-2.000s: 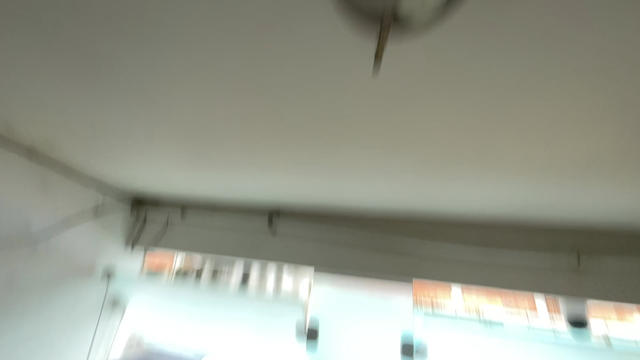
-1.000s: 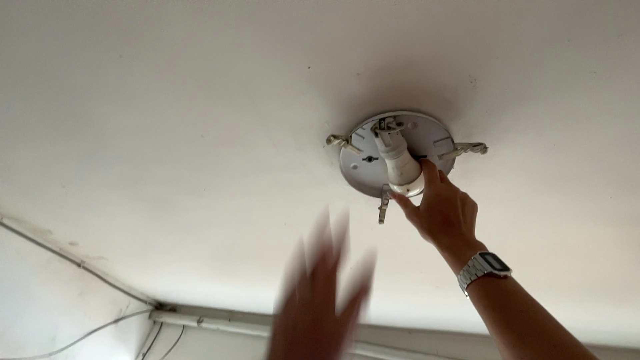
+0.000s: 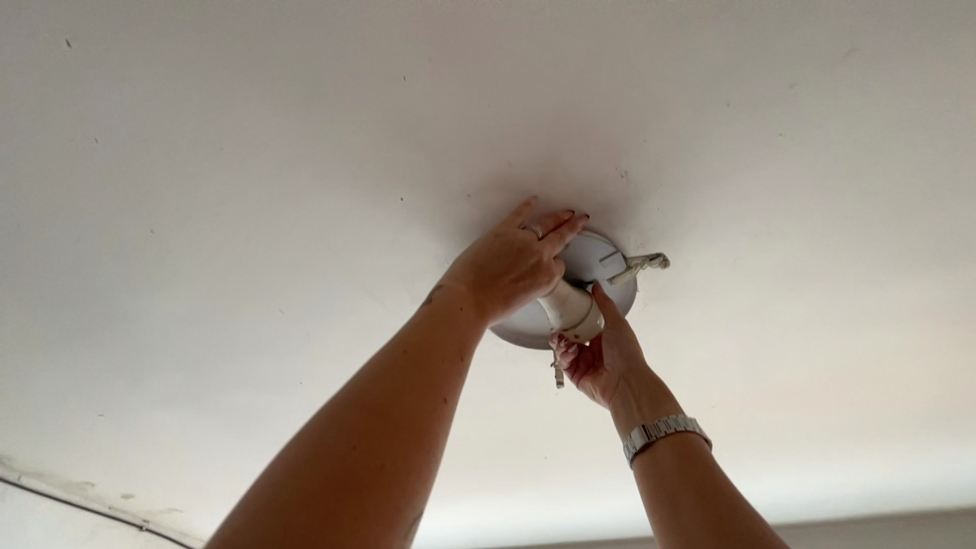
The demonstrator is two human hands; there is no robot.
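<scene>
A round white ceiling lamp base (image 3: pixel 526 324) is against the ceiling, with a white lamp holder (image 3: pixel 568 305) hanging from it at a slant. My right hand (image 3: pixel 602 354), with a metal-band watch at the wrist, has its thumb and fingers around the holder's lower end. Across the upper left of the base lies my left hand (image 3: pixel 522 255), its fingers spread at the rim; its palm side is hidden, and it hides the holder's top. A metal clip (image 3: pixel 644 265) sticks out at the base's right, and another clip (image 3: pixel 559 374) hangs below it.
The pale ceiling (image 3: pixel 267 191) has small dark specks and surrounds the lamp base. A dark cable (image 3: pixel 76 505) runs along the edge of the wall at the lower left. At the lower right the ceiling meets a grey strip (image 3: pixel 877 526).
My left hand, blurred and below the lamp base a second ago, is now up on the base and covers its left part. My right hand is still at the lamp holder.
</scene>
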